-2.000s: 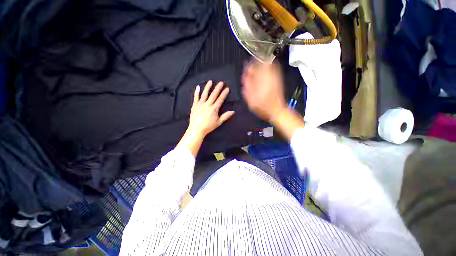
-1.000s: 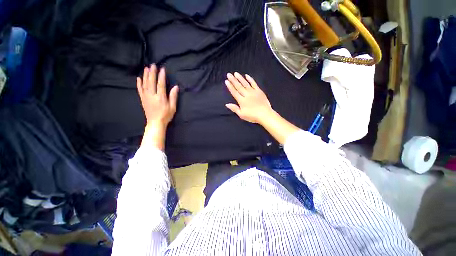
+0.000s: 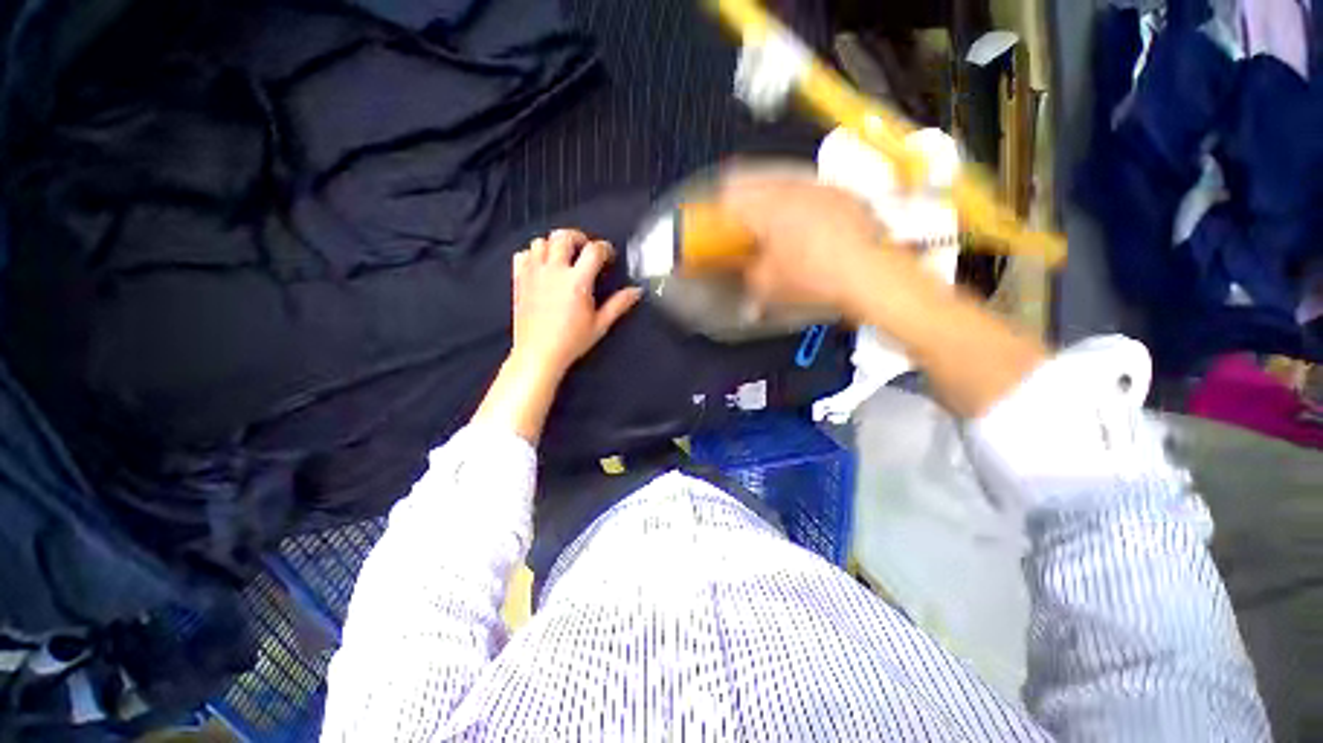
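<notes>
My right hand (image 3: 798,240) is closed around the orange-brown handle of the steam iron (image 3: 711,312); both are blurred. The iron is over the right part of the dark garment (image 3: 392,349), its tip pointing left; I cannot tell if it touches the cloth. My left hand (image 3: 559,298) rests on the garment just left of the iron's tip, fingers slightly bent and apart, holding nothing that I can see. The garment is wrinkled at the upper left and flatter near my left hand. The yellow hose (image 3: 871,124) runs above my right hand.
Blue snips (image 3: 811,344) lie right of the iron. A white cloth (image 3: 929,211) hangs behind the hose. Blue crates (image 3: 776,472) stand below the table edge. Dark bundled parts with white patches (image 3: 87,675) are at the lower left. Dark blue garments (image 3: 1161,189) are at the upper right.
My right hand has left the cloth and taken hold of the iron, which has come down and left over the garment. My left hand has shifted right in the picture, and its fingers have bent.
</notes>
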